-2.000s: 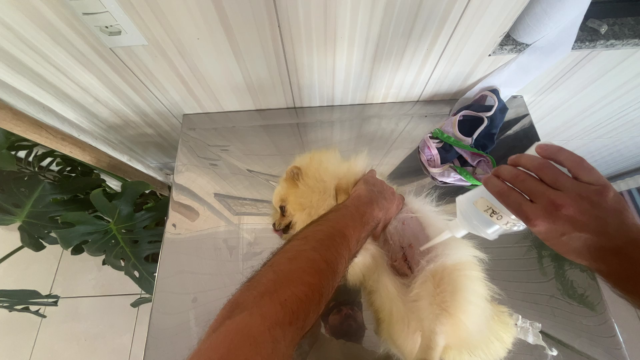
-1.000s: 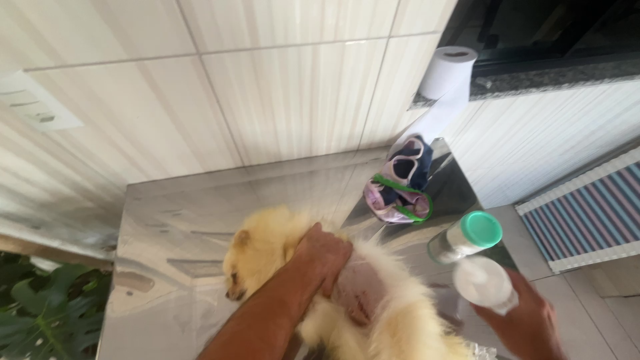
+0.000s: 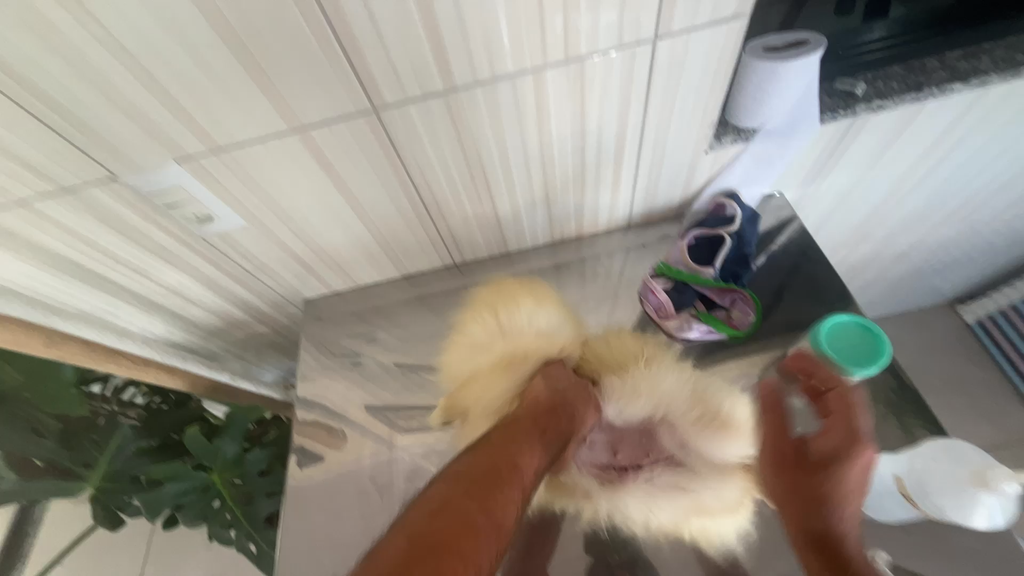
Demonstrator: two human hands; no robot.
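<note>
A fluffy cream-coloured dog (image 3: 680, 400) lies on a shiny metal table (image 3: 336, 360), its head (image 3: 512, 336) toward the left. My left hand (image 3: 564, 400) is closed on the fur and skin in front of a shaved pink patch (image 3: 624, 452) with a dark reddish line on it. My right hand (image 3: 824, 432) is at the jar with a green lid (image 3: 852, 346), fingers bent around its near side; blur hides how firmly they touch it. A white plastic bottle (image 3: 944, 484) is just right of that hand, out of its fingers.
A pink and navy fabric garment with green trim (image 3: 700, 276) lies at the table's back right. Behind it, a paper roll (image 3: 776, 80) on a granite ledge (image 3: 920, 100) trails a strip down to the table. Large-leaved plants (image 3: 176, 472) are at the left, a striped mat (image 3: 1000, 328) at the right.
The white bottle has left my right hand, which is now at the green-lidded jar. The dog's head has turned, and its face no longer shows. My left hand still holds the dog.
</note>
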